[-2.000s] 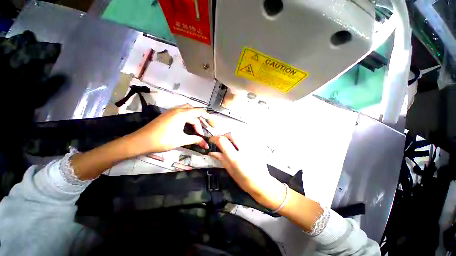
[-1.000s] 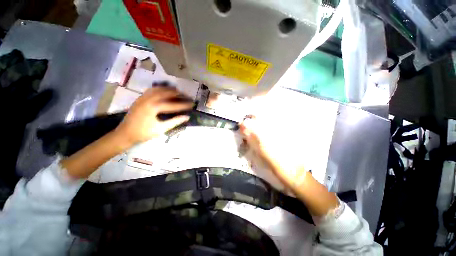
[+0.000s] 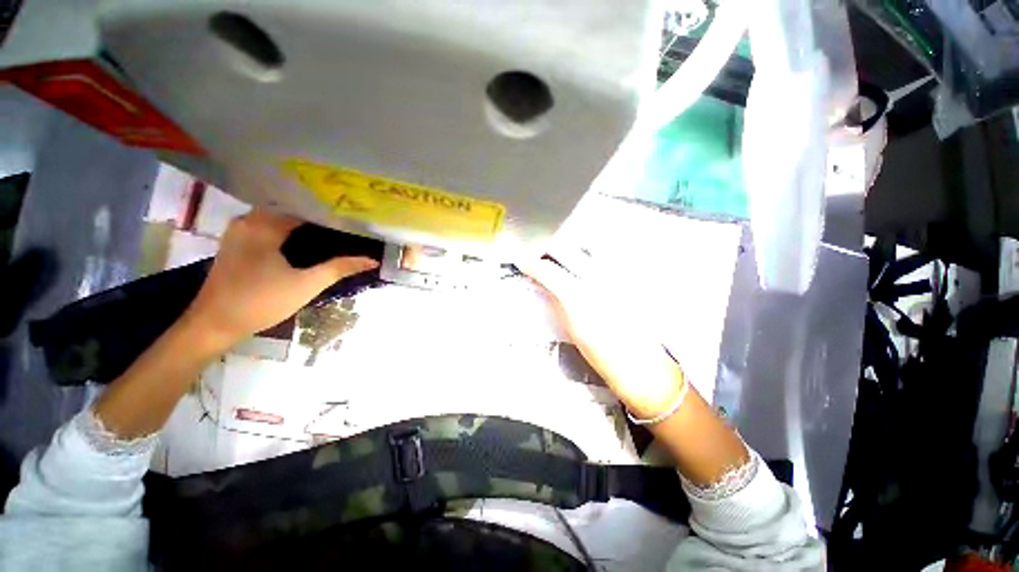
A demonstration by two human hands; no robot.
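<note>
My left hand holds a dark camouflage strap with thumb and fingers, just left of the silvery clamp under the machine head. The strap runs left from the hand; its right end goes to the clamp, where glare and the head hide detail. My right hand reaches to the clamp's right side; its fingertips are washed out, so I cannot tell what they touch. A second camouflage strap with a black ladder-lock buckle lies curved across the front.
The white work plate lies under the hands, with brown and dark marks on it. A pale translucent tube hangs right of the head. Black webbing pieces are heaped at the right. The machine head hangs low over the clamp.
The view has moved closer to the machine head. The held strap has moved to the clamp, with my left hand at its left. My right hand, earlier holding the strap's right end, is now beside the clamp.
</note>
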